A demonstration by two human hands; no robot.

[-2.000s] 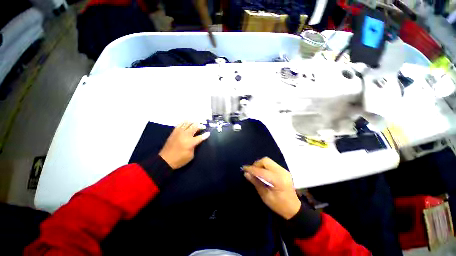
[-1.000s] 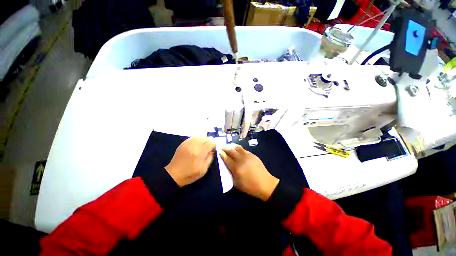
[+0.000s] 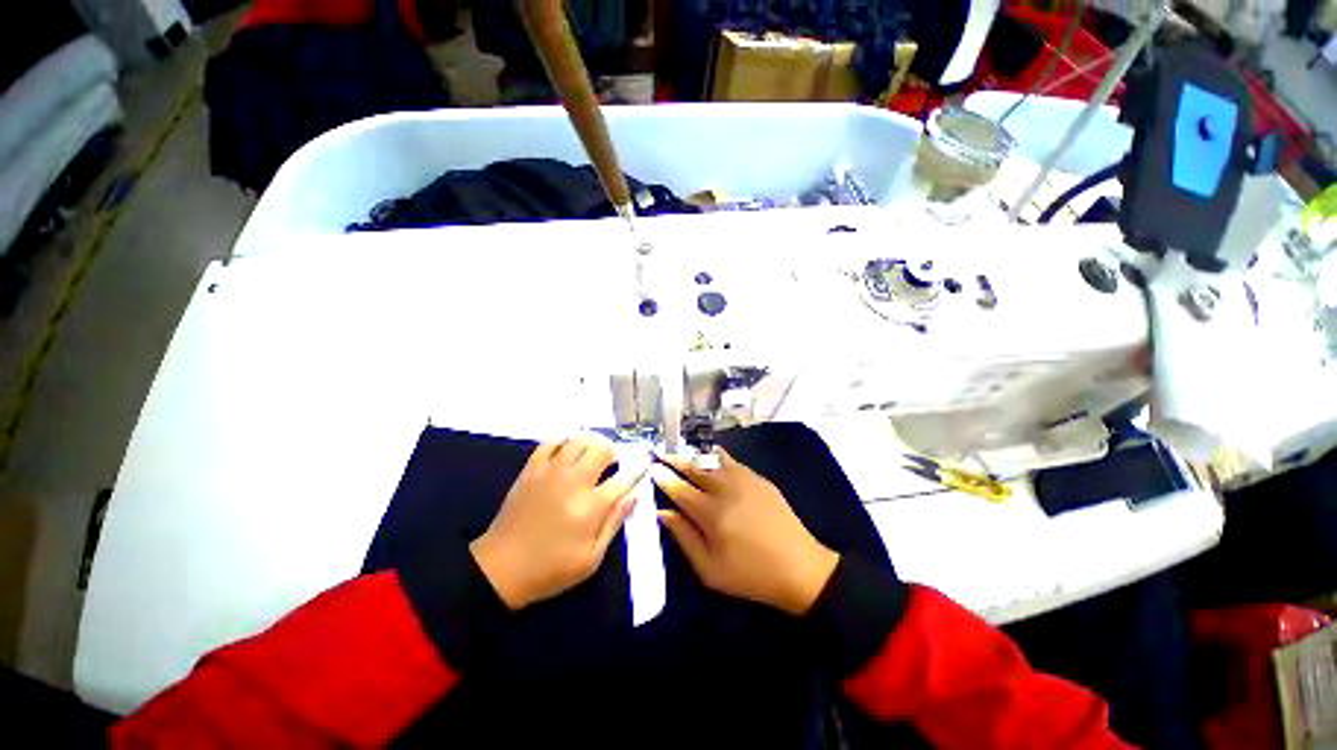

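A dark cloth panel [image 3: 763,630] lies on the white machine table and hangs over its front edge. A narrow white strip [image 3: 644,564] lies lengthwise on it, its upper end under my fingertips just in front of the presser foot [image 3: 645,434]. My left hand [image 3: 550,520] is bare and holds the strip from its left side. My right hand [image 3: 741,531] is bare and holds it from the right, its fingers bent on the cloth. The fingertips nearly meet and hide the strip's upper end. The white sewing machine head [image 3: 997,322] extends to the right.
Yellow snips [image 3: 971,484] and a flat black rectangle [image 3: 1110,479] lie at right by the machine base. A wooden rod [image 3: 579,110] stands behind the needle end. Dark cloth [image 3: 506,191] lies in the pale blue trough [image 3: 733,139]. A glass jar [image 3: 963,150] and black-and-blue unit [image 3: 1195,147] stand behind.
My right hand has come from the lower right, where it held a small thin item, to beside my left at the strip. Over the last second, both hands stay at the strip while the view shifts.
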